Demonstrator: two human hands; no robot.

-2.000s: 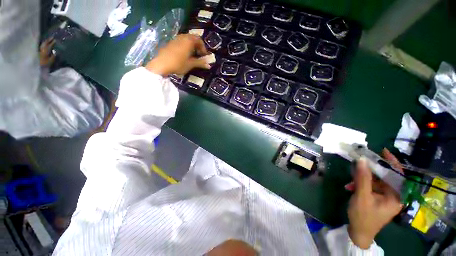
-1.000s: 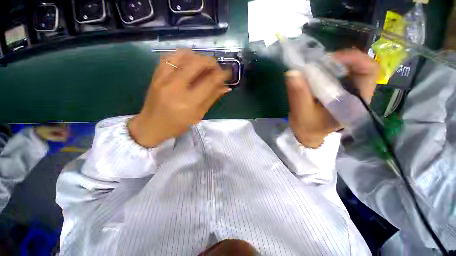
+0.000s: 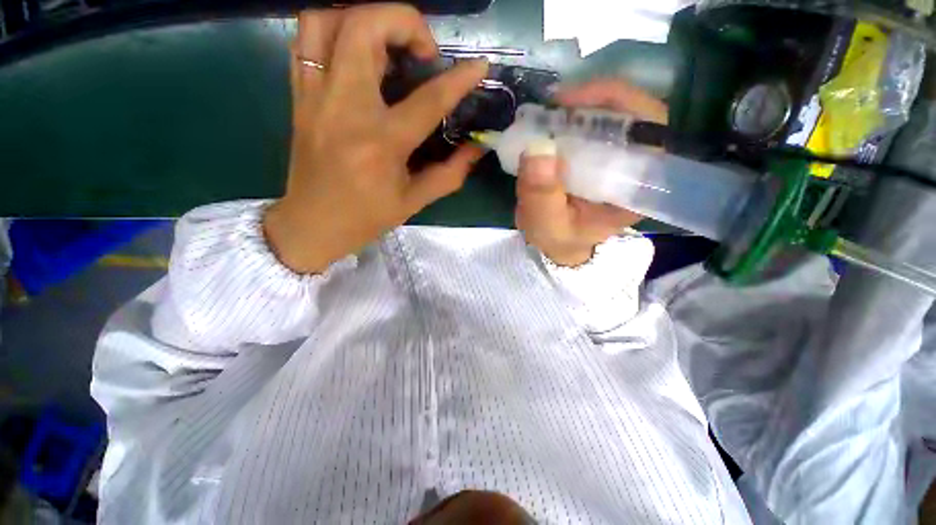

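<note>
A dark watch housing (image 3: 480, 107) with a silver rim sits on the fixture (image 3: 534, 78) at the upper middle, partly hidden by my fingers. My left hand (image 3: 375, 133) is around the housing's left side, thumb and forefinger at its edges. My right hand (image 3: 580, 174) holds the glue syringe (image 3: 657, 183), a fat translucent barrel with milky contents, tilted with its tip to the left. The yellow needle (image 3: 480, 136) is at the housing's near edge; whether it touches cannot be told. The green adapter (image 3: 770, 220) is at the syringe's rear.
A white paper (image 3: 611, 21) lies behind the fixture. The black tray's edge (image 3: 205, 18) crosses the top left. The black controller (image 3: 759, 108) with a gauge and yellow label is at the upper right. Another person's pale sleeve (image 3: 872, 267) is at the right. A blue bin (image 3: 62, 451) is below left.
My right hand has brought the syringe left and levelled it, with its needle now at the housing. My left hand stays at the housing, its fingers now spread around it. The view has shifted slightly.
</note>
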